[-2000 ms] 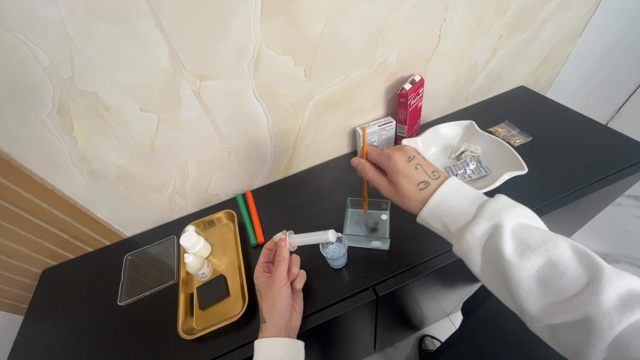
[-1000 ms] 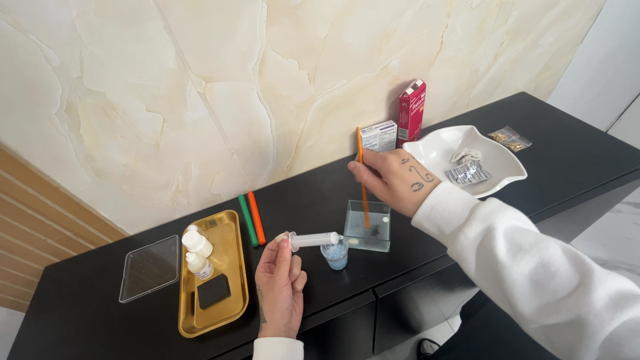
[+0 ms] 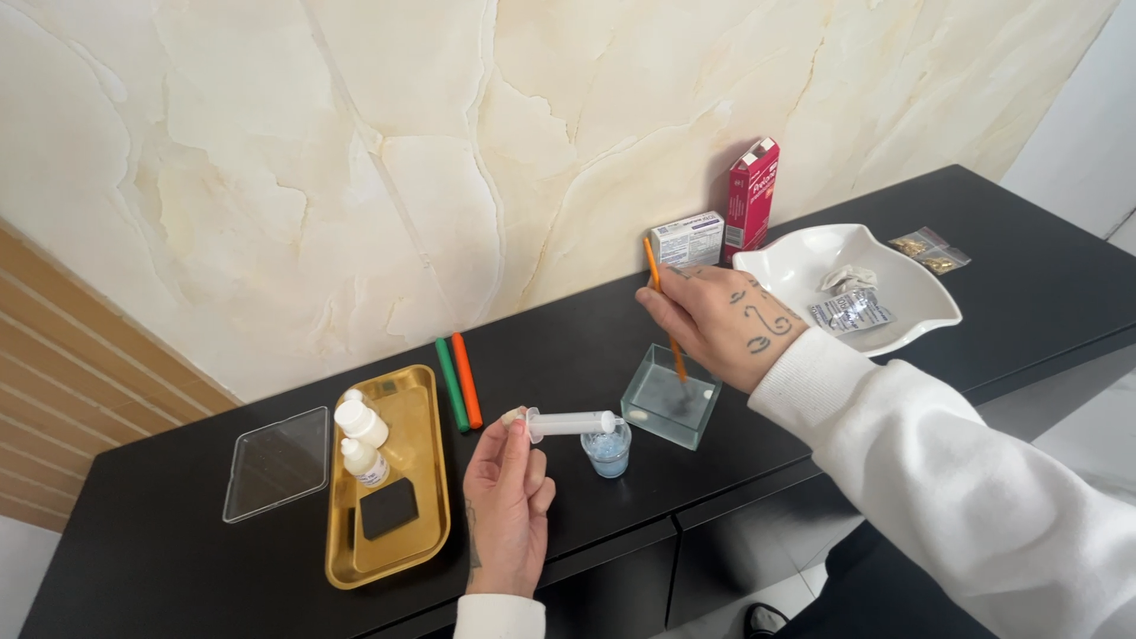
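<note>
My left hand (image 3: 510,497) grips the flange end of a clear plastic syringe (image 3: 572,423), held level with its tip over a small clear cup (image 3: 607,451) of pale blue contents. In my right hand (image 3: 723,324) is a thin orange stick (image 3: 654,264), slanting down with its lower end inside a square glass dish (image 3: 652,424). The dish holds a cloudy liquid with a dark smudge around the stick's end and a few white round spots. What exactly the stick's tip touches cannot be told.
A gold tray (image 3: 431,524) bears white bottles (image 3: 362,424) and a black square (image 3: 389,508). Left of it lies a clear lid (image 3: 277,464); green (image 3: 452,383) and orange (image 3: 467,382) sticks lie behind. White (image 3: 690,240) and red (image 3: 751,200) boxes, a white bowl (image 3: 923,311) with packets, and small bags (image 3: 930,251) stand right.
The glass dish now sits turned at an angle. The orange stick leans differently, its lower end still in the dish. My left hand keeps hold of the syringe by the cup.
</note>
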